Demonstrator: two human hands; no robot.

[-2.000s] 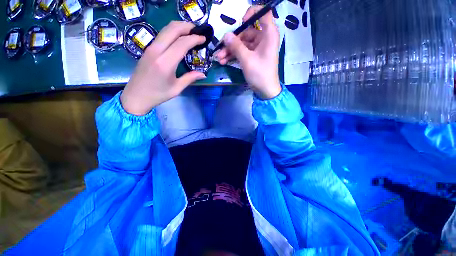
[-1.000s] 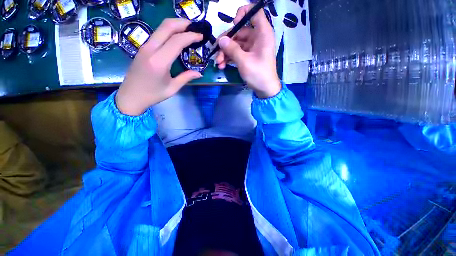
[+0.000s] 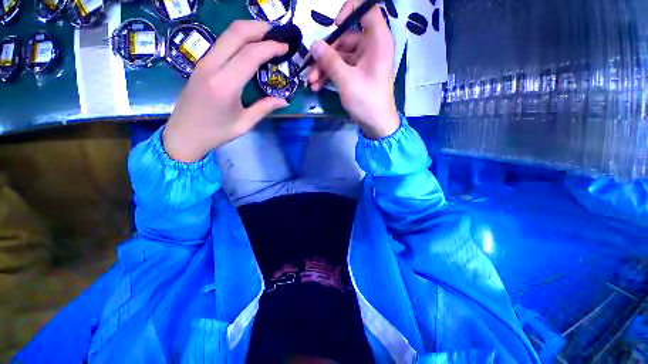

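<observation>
A small round unit [image 3: 278, 79] with orange-gold parts inside lies at the bench's near edge, between my hands. My left hand [image 3: 226, 85] holds a plain black disc [image 3: 285, 39] above it with the fingers, and the thumb is at the unit's lower edge. My right hand [image 3: 364, 70] holds thin black tweezers [image 3: 341, 30] like a pen. Their tips point down-left to the unit's right side. Whether the tips touch the unit or grip anything is too small to tell.
Several round units [image 3: 137, 44] with yellow-edged rectangles lie on the green bench. A white paper strip [image 3: 104, 78] lies at left. Black adhesive pieces [image 3: 417, 23] lie on a white sheet [image 3: 423, 67]. Clear trays [image 3: 540, 92] are stacked at right. Yellow-brown clothing [image 3: 28, 227] shows at lower left.
Both hands keep their holds. The tweezers and the black disc have shifted slightly. The view has moved a little, so the bench things appear slightly displaced.
</observation>
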